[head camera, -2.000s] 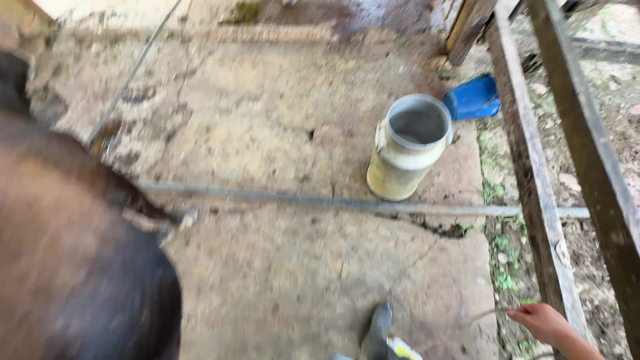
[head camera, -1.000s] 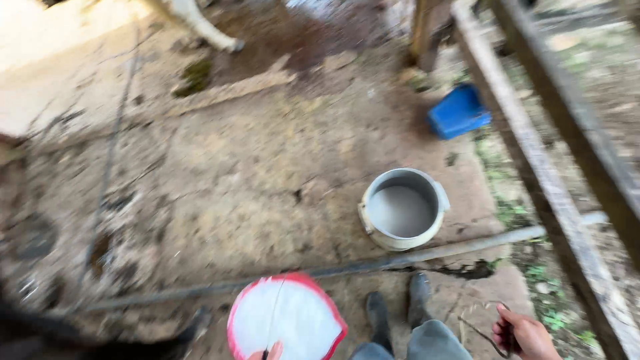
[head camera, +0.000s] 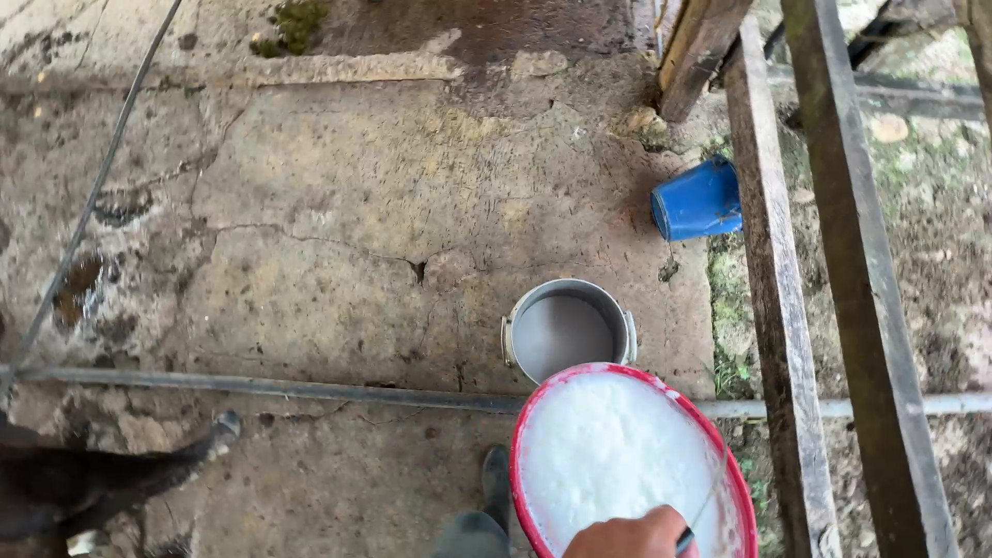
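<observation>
My left hand (head camera: 628, 536) is closed on the dark grip of a bucket's wire handle at the bottom edge. The red-rimmed bucket (head camera: 620, 449) is full of frothy white liquid, probably milk, and looks tilted. Just beyond its far rim stands a metal milk can (head camera: 570, 329) with two side handles, its mouth uncovered; the bucket hides part of its near rim. The inside of the can looks pale grey; I cannot tell how full it is. My right hand is out of sight.
A blue plastic bucket (head camera: 697, 200) lies on its side against wooden rails (head camera: 783, 294) at the right. A pipe (head camera: 271, 386) crosses the cracked concrete. A dark animal's hoofed leg (head camera: 170, 465) is at lower left. My rubber boot (head camera: 496, 480) stands left of the red-rimmed bucket.
The red-rimmed bucket has moved right, from left of my boots to the near side of the can. My right hand, which held a thin cord-like thing, has left the view.
</observation>
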